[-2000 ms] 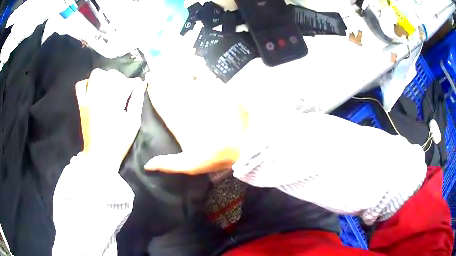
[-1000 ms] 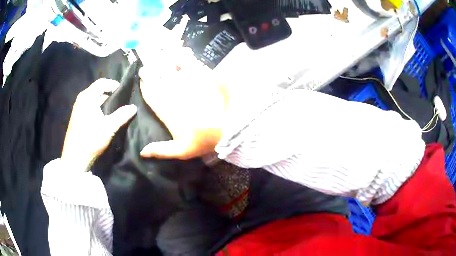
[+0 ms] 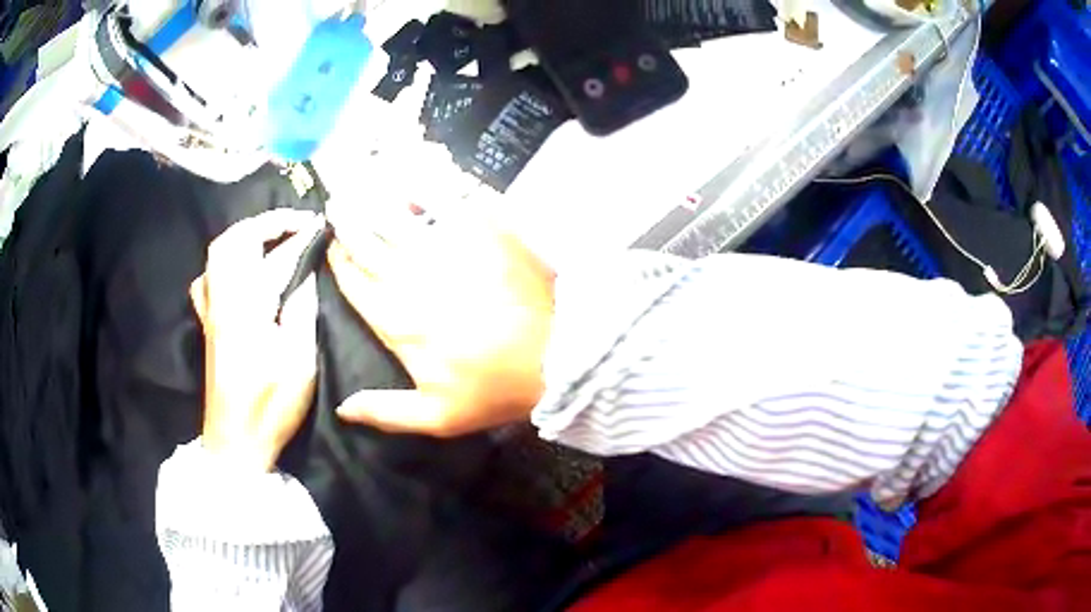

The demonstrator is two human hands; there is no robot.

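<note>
A large limp black garment piece [image 3: 132, 359] covers the left side and my lap. My left hand [image 3: 257, 323] pinches a fold of it between thumb and fingers, just below the needle area. My right hand [image 3: 449, 335] lies flat on the cloth edge beside it, thumb spread to the left, fingertips close to the needle area and partly washed out by glare. The presser foot [image 3: 299, 177] shows small beside a light-blue guide plate [image 3: 317, 90]. Black care labels [image 3: 497, 126] lie in a loose pile beyond my right hand.
A black phone [image 3: 616, 78] lies by the labels, with a label strip [image 3: 706, 17] beyond it. A ruler edge [image 3: 790, 155] runs along the table front. Blue plastic baskets [image 3: 879, 227] with dark cloth stand at right. A white cord with an oval piece [image 3: 1047, 231] hangs there.
My left hand opened its thumb from the fingers a second ago and now pinches the fold again, nearer my right hand. My right hand stays on the cloth. Glare has lessened.
</note>
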